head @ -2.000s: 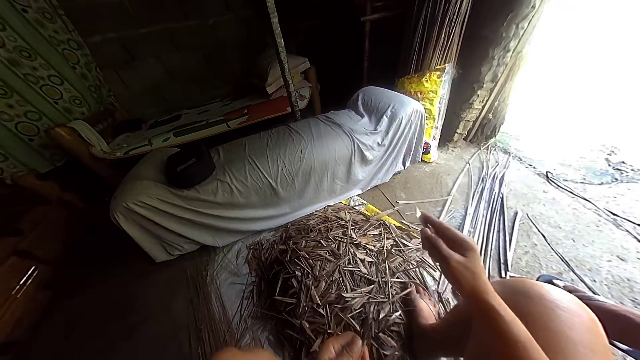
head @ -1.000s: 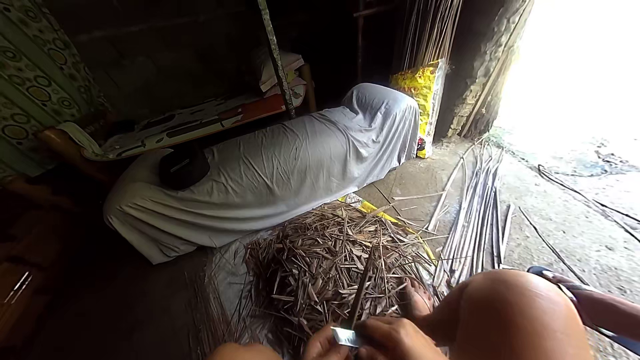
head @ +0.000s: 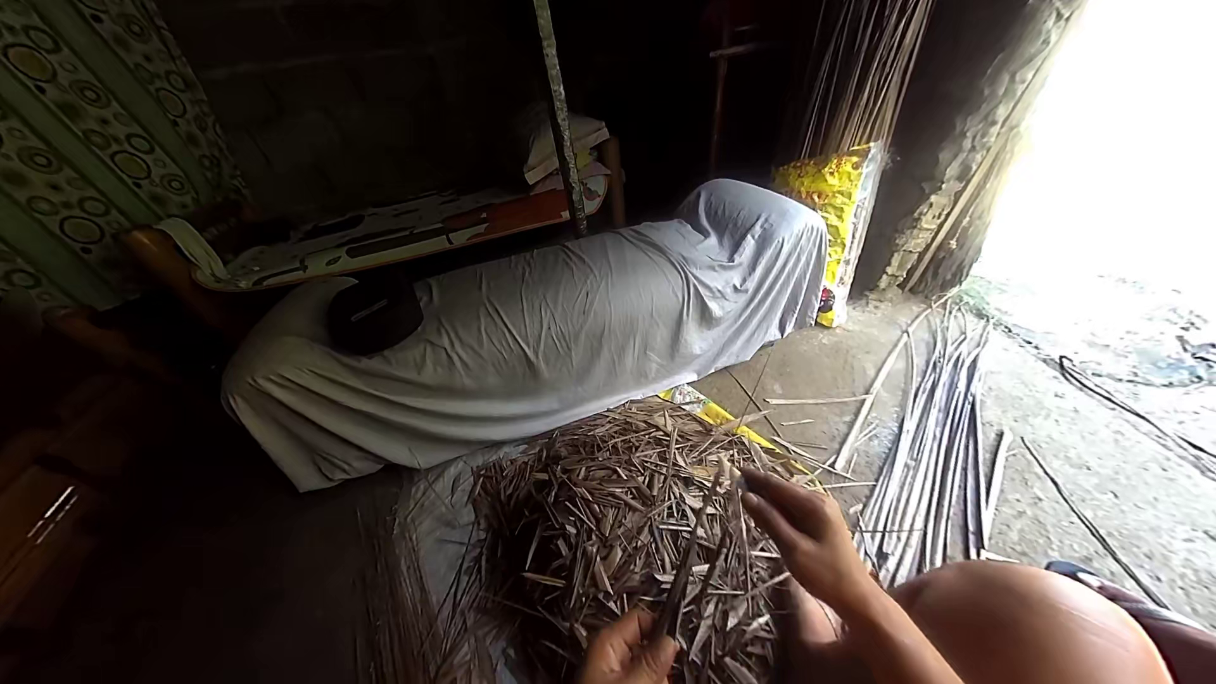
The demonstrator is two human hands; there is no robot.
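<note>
A heap of dry brown leaf scraps (head: 589, 513) lies in front of me. My left hand (head: 632, 648) is low over its near side, closed on the lower end of a dark thin strip (head: 686, 560) that points up and away. My right hand (head: 798, 522) is raised over the heap's right side, its fingers near the strip's upper end. Something small and blurred is at its fingertips; whether the hand grips it I cannot tell. The blade seen earlier is not clearly visible.
A grey cloth (head: 560, 332) covers a long seat behind the heap, with a black cap (head: 375, 313) on it. Long stripped sticks (head: 926, 446) lie on the floor at right. A yellow sack (head: 831, 218) holds upright thin sticks. My bare knee (head: 1035, 617) is at lower right.
One second ago both hands were together at the bottom, with a small blade and an upright strip. My right hand has since moved up and to the right, while my left hand stays low.
</note>
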